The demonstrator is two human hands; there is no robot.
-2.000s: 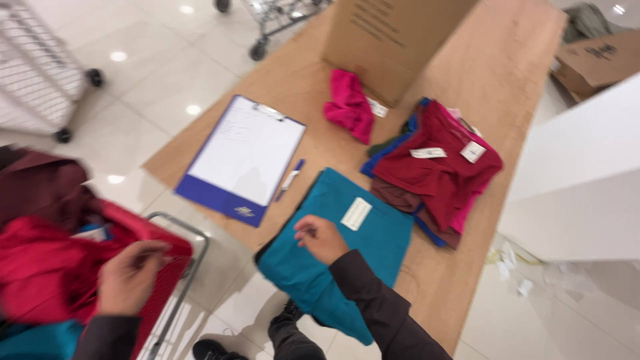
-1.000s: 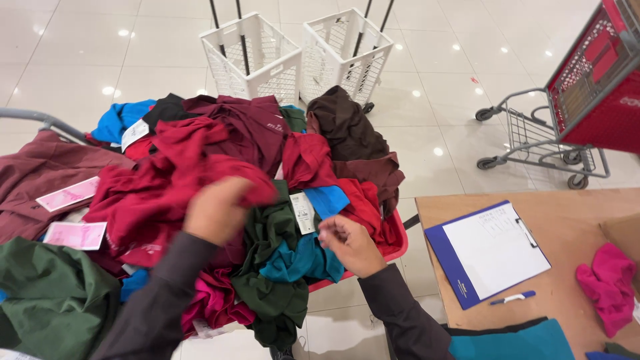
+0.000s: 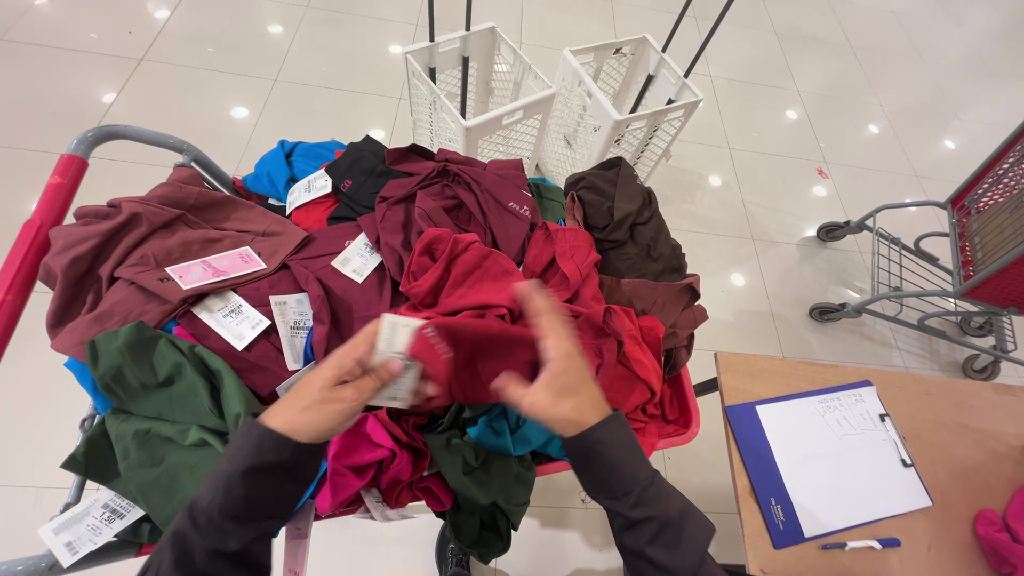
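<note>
My left hand [image 3: 340, 388] grips a white paper tag [image 3: 398, 360] and the edge of a red garment [image 3: 480, 360], above a shopping cart heaped with clothes. My right hand [image 3: 556, 372], blurred, is at the right part of the same garment with its fingers apart; whether it touches the cloth I cannot tell. Around them lie a maroon garment [image 3: 456, 196], a brownish-red garment [image 3: 160, 240] with a pink tag [image 3: 216, 267], a dark green garment [image 3: 164, 400], a dark brown garment [image 3: 628, 220] and a magenta garment [image 3: 376, 460]. Several bear white tags.
Two white plastic baskets [image 3: 480, 120] with black handles stand behind the cart, whose red handle [image 3: 40, 232] is at left. Another shopping cart [image 3: 920, 280] is at right. A wooden table [image 3: 960, 472] holds a blue clipboard [image 3: 840, 456] with paper, a pen [image 3: 860, 544] and a pink garment [image 3: 1000, 532].
The view has swung left from the table to the cart. One second ago my left hand was farther left over the red garments; now it holds a tag and red cloth, with my right hand close by.
</note>
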